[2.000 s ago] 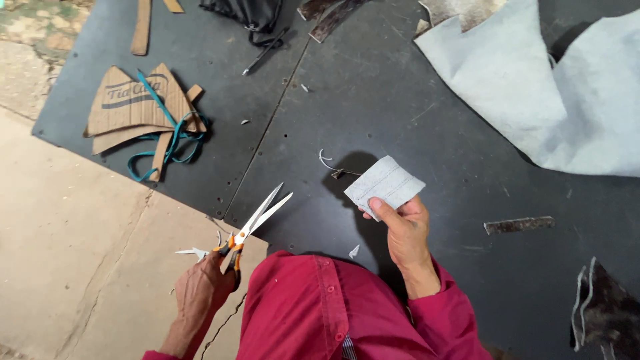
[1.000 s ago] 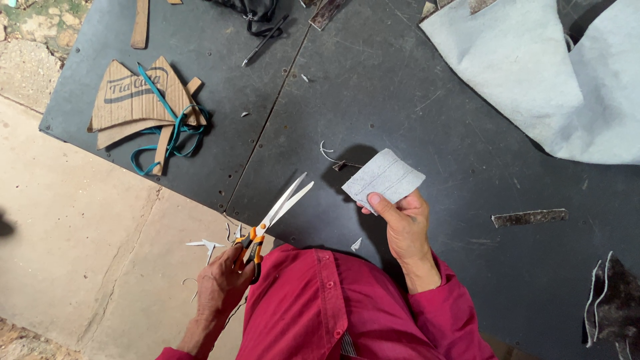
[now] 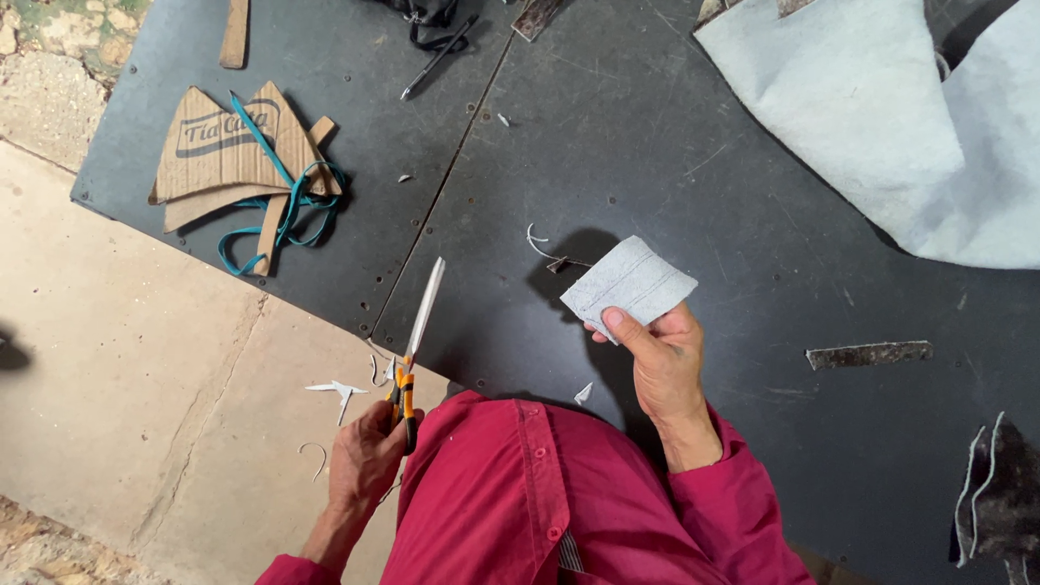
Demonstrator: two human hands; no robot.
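Note:
My left hand [image 3: 370, 447] grips the black and orange handles of a pair of scissors [image 3: 421, 313]; the blades point up over the table's edge and lie together. In my right hand [image 3: 662, 357] is a pale grey, roughly four-sided piece of leather or felt [image 3: 630, 280] with lines running across it, my thumb on top and fingers beneath. It is held above the dark table [image 3: 731, 325]. Just left of the piece lie a curled pale strip [image 3: 534, 240] and a small dark scrap [image 3: 557, 265]. A small white scrap [image 3: 583, 394] rests near my shirt.
Cardboard templates [image 3: 219, 150] with a teal cord [image 3: 301, 199] lie at the upper left. A pen [image 3: 439, 57] is near the top. A large pale sheet [image 3: 861, 122] covers the upper right. A dark strip [image 3: 869, 355] and dark pieces [image 3: 1003, 504] lie at right; offcuts [image 3: 337, 390] are on the floor.
The scissors' blades, spread in both earlier frames, have come together and now point more steeply up. My right hand still holds the pale piece in much the same way.

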